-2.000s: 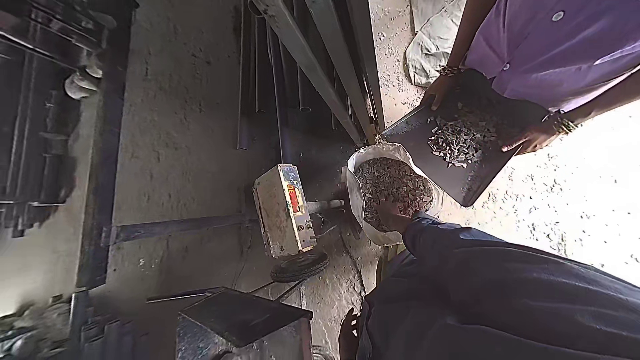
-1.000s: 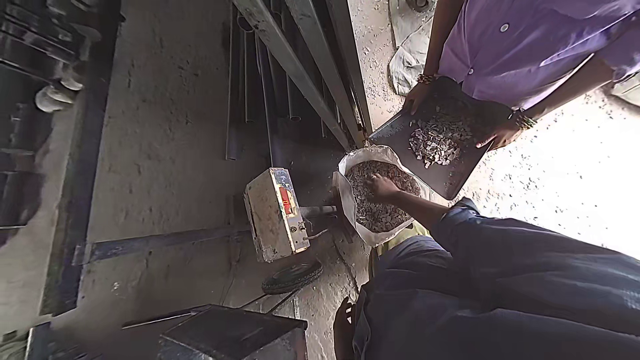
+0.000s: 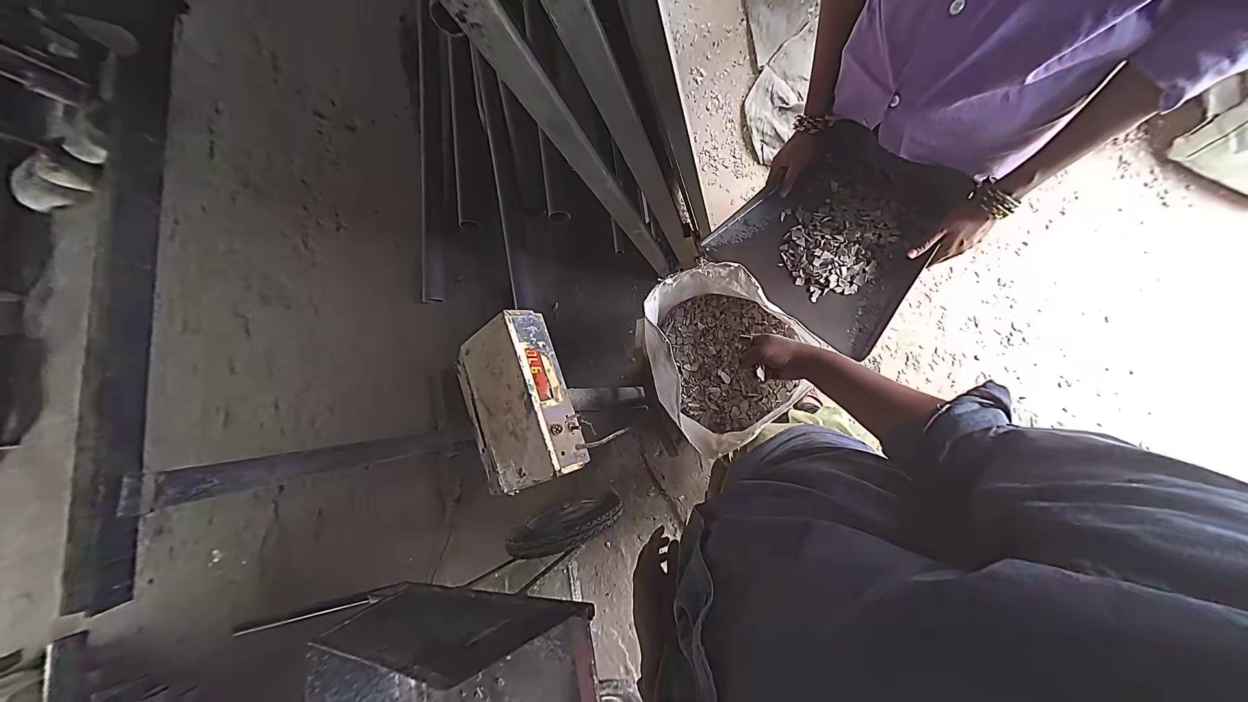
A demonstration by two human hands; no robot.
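My right hand [image 3: 777, 357] is over the right part of an open white woven sack [image 3: 694, 283], its curled fingers at the surface of the grey-brown chips [image 3: 717, 366] inside. A pale chip shows by the fingertips; whether they grip any cannot be told. What looks like my left hand [image 3: 655, 575] hangs low in shadow beside my dark clothing, away from the sack, its fingers unclear. Just left of the sack is a worn box-shaped scale display [image 3: 522, 400] with lit red digits, on a metal post. Another person holds a dark tray [image 3: 819, 302] with a heap of pale chips [image 3: 829, 253].
Long metal bars and pipes [image 3: 546, 117] lean above the sack. A black tyre [image 3: 564, 525] lies below the display, near a dark metal box [image 3: 448, 624]. A metal frame bar [image 3: 292, 468] crosses the left side. Small bits litter the bright ground at right.
My right hand has moved from the sack's near edge to further over the chips, then a little back toward the right, its fingers now more curled. The other person still holds the tray.
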